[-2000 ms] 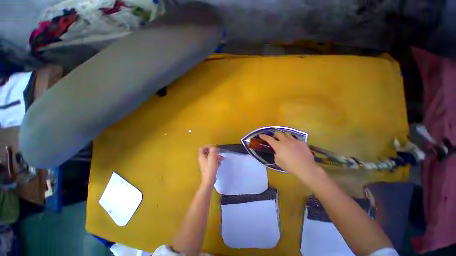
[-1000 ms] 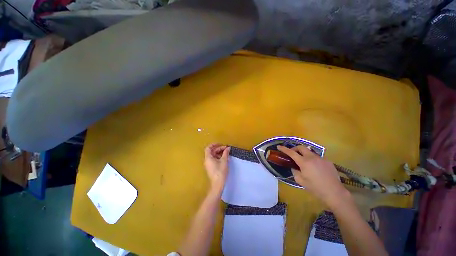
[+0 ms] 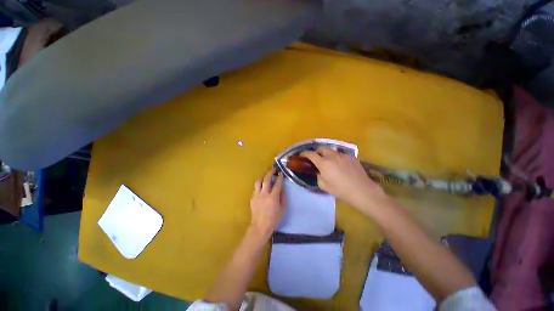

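My right hand (image 3: 340,173) grips the red-brown handle of the steam iron (image 3: 316,164). The iron's pointed tip faces left and its body lies over the top edge of a pocket piece (image 3: 307,212), pale side up, hiding most of its dark hem. My left hand (image 3: 267,200) rests at the piece's upper left corner, fingertips close to the iron's tip; whether the fingers pinch the fabric cannot be told. A second pocket piece (image 3: 305,269) with a dark hem band lies just below. Another (image 3: 395,288) lies lower right, partly under my right forearm.
A smaller white piece (image 3: 130,222) lies at the left of the yellow table (image 3: 164,176). A long grey sleeve board (image 3: 121,79) crosses the upper left. The wrapped hose (image 3: 425,181) runs right from the iron. A dark pad (image 3: 471,255) lies at the right corner.
The iron has moved left along the hem and now covers most of it, its tip near my left fingers. My left hand has turned, with its fingers pointing up at the corner. The view has shifted slightly.
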